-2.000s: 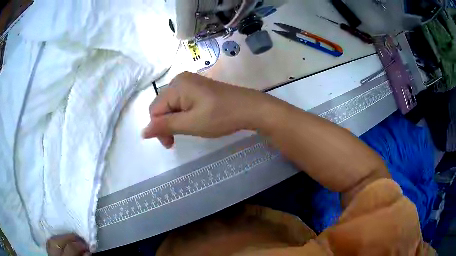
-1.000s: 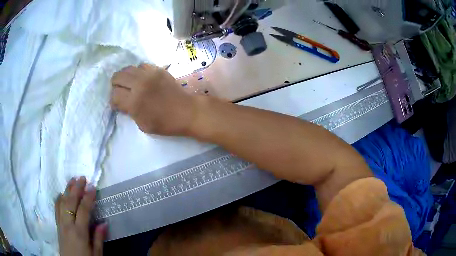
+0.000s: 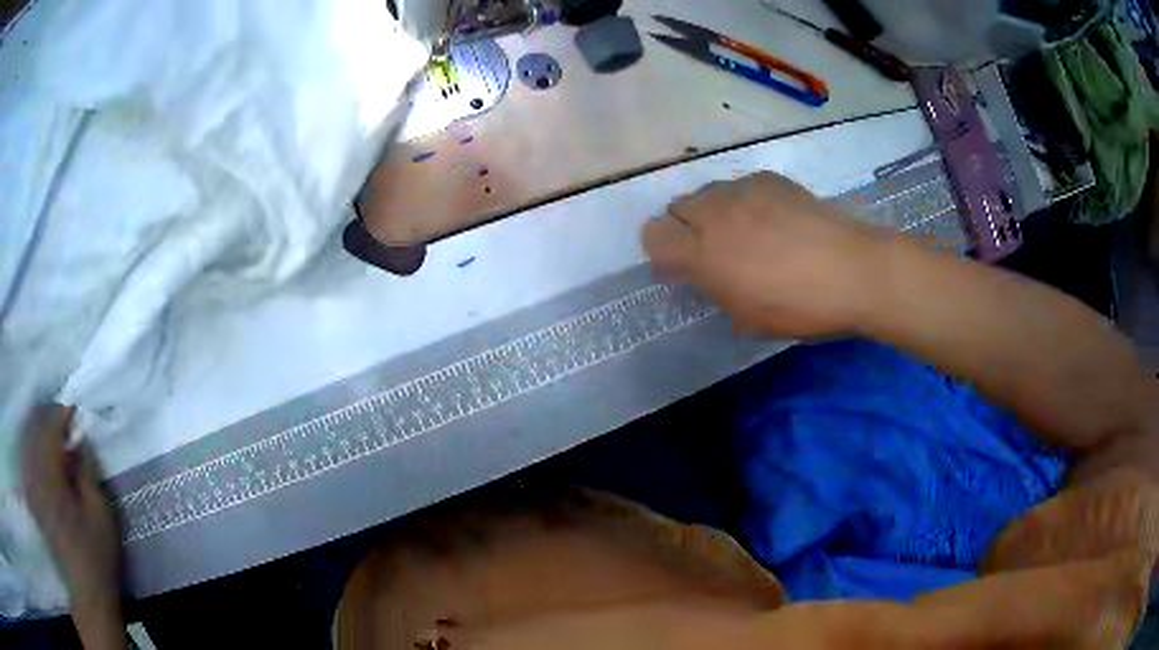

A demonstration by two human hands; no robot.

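The white garment [image 3: 191, 165] lies bunched and folded over the left of the table, its upper part bright under the lamp beside the needle area. My left hand [image 3: 70, 502], blurred, is at its lower edge at the far left, with the fingertips closed on the cloth. My right hand [image 3: 750, 248] is away from the garment, over the ruler strip at centre right. Its fingers are curled in and nothing shows in them.
The needle plate [image 3: 470, 89] is at top centre. Snips [image 3: 750, 61], a screwdriver [image 3: 858, 48] and a pinkish-purple plate [image 3: 972, 165] lie to the right. The ruler strip [image 3: 420, 406] runs along the front edge. Blue cloth [image 3: 864, 470] hangs below. A dark rounded patch [image 3: 385, 248] shows beside the garment.
My right hand has left the cloth and moved right over the ruler strip. My left hand and the garment's lower edge are further left, uncovering more table. The view has shifted slightly.
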